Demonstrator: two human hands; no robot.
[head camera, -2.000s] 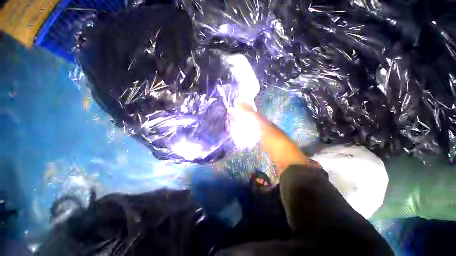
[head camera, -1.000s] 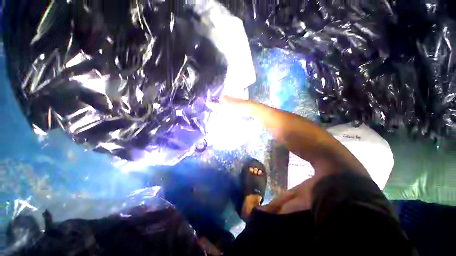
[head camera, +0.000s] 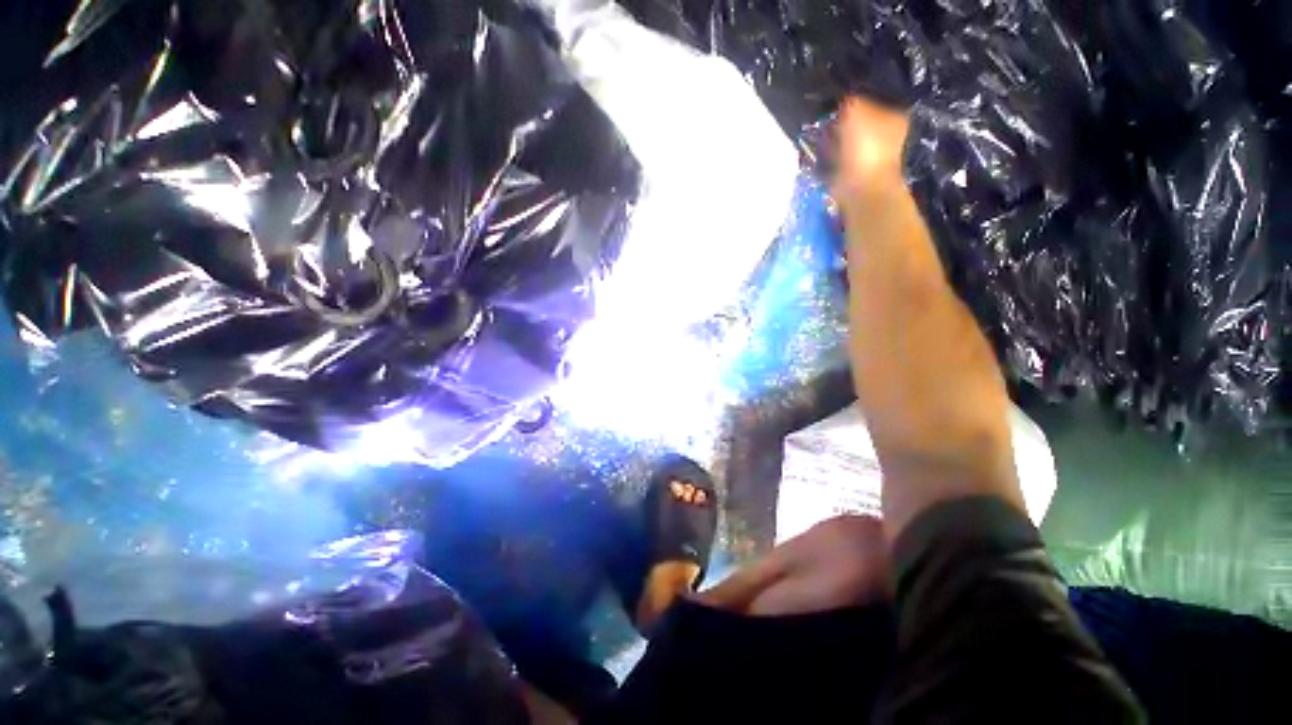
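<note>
A big bundle of dark polybagged garments (head camera: 468, 255) lies at the upper left, with curved black hanger hooks (head camera: 354, 290) showing through the shiny film. A bright white strip or sheet (head camera: 709, 142) runs down its right side. My right hand (head camera: 869, 139) reaches up from the lower right to the left edge of the long heap of polybagged garments (head camera: 1049, 184). The hand is blurred and its fingers are lost against the dark film, so I cannot tell whether it grips anything. My left hand is not in view.
The worn blue floor (head camera: 184, 439) shows at the left. A sandalled foot (head camera: 680, 524) is at bottom centre. A white printed bag (head camera: 829, 475) is partly behind my forearm, beside a green sack (head camera: 1176, 510). More dark bagged garments (head camera: 354, 652) lie bottom left.
My right hand has left the bundle's right side and moved up and right to the heap. More of the white strip and the hanger hooks now shows.
</note>
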